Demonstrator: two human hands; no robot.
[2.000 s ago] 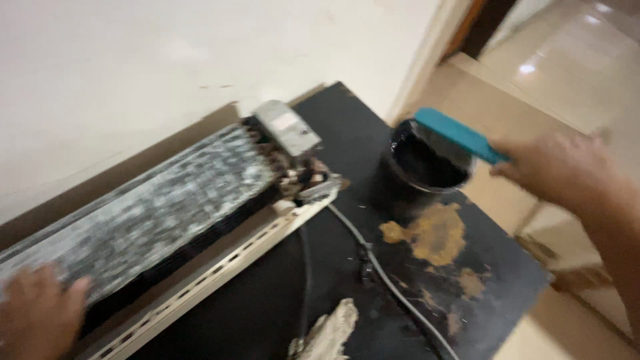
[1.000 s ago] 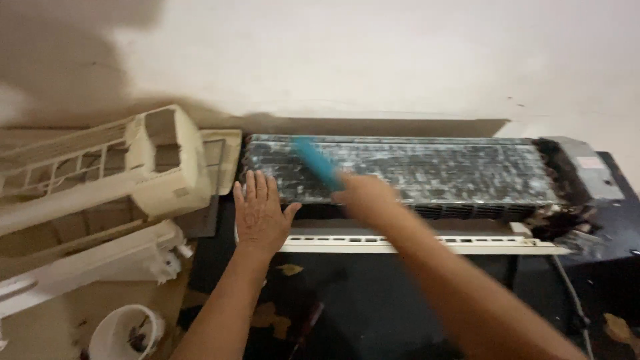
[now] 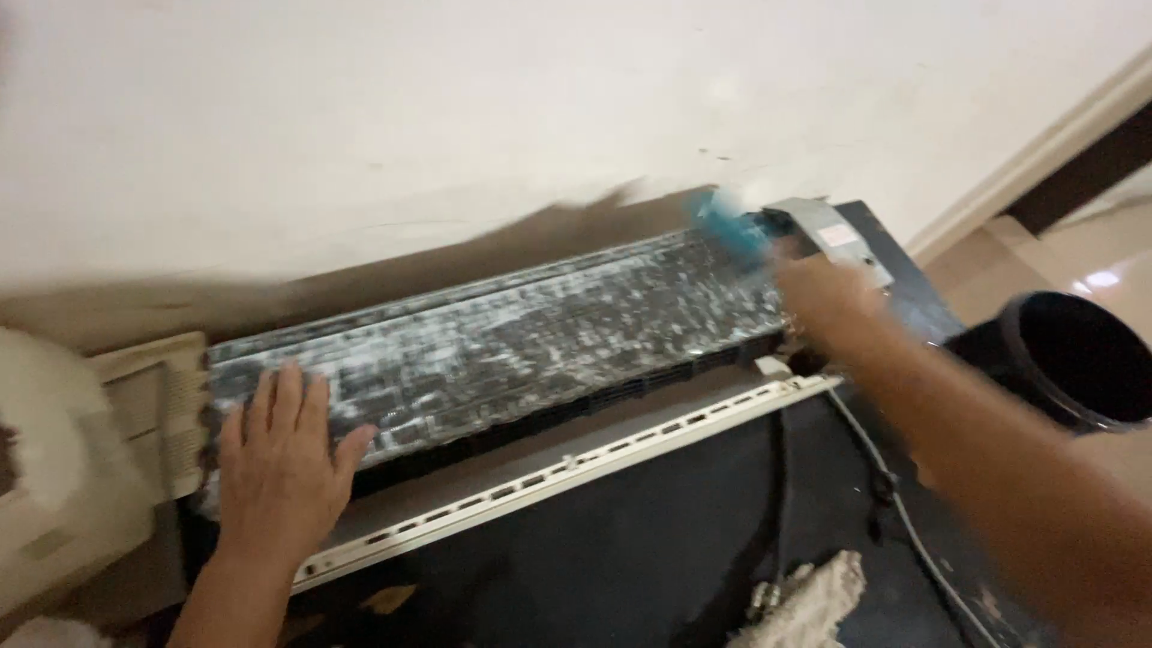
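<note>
The finned evaporator coil (image 3: 540, 337) of a split air conditioner's indoor unit lies across the black tabletop (image 3: 576, 558), its fins streaked with white foam or liquid. My left hand (image 3: 283, 450) rests, fingers spread, on the coil's left end. At the coil's far right end, my right hand (image 3: 828, 292) grips a teal brush (image 3: 731, 225), both blurred by motion; its bristles cannot be made out. Just beyond that hand sits the grey metal box (image 3: 837, 238) at the unit's end. A cream slotted plastic edge (image 3: 576, 468) of the unit runs along its front.
A black bucket (image 3: 1017, 360) stands at the right, past my right forearm. A dirty cloth (image 3: 810, 603) and a grey cable (image 3: 900, 504) lie on the table in front. Cream plastic housing parts (image 3: 63, 468) are at the left. The wall (image 3: 450, 117) rises behind the unit.
My right hand has carried the brush from the bucket to the coil's left part, then rightward to its right end. My left hand stays at the left end. The view has swung left, then back right.
</note>
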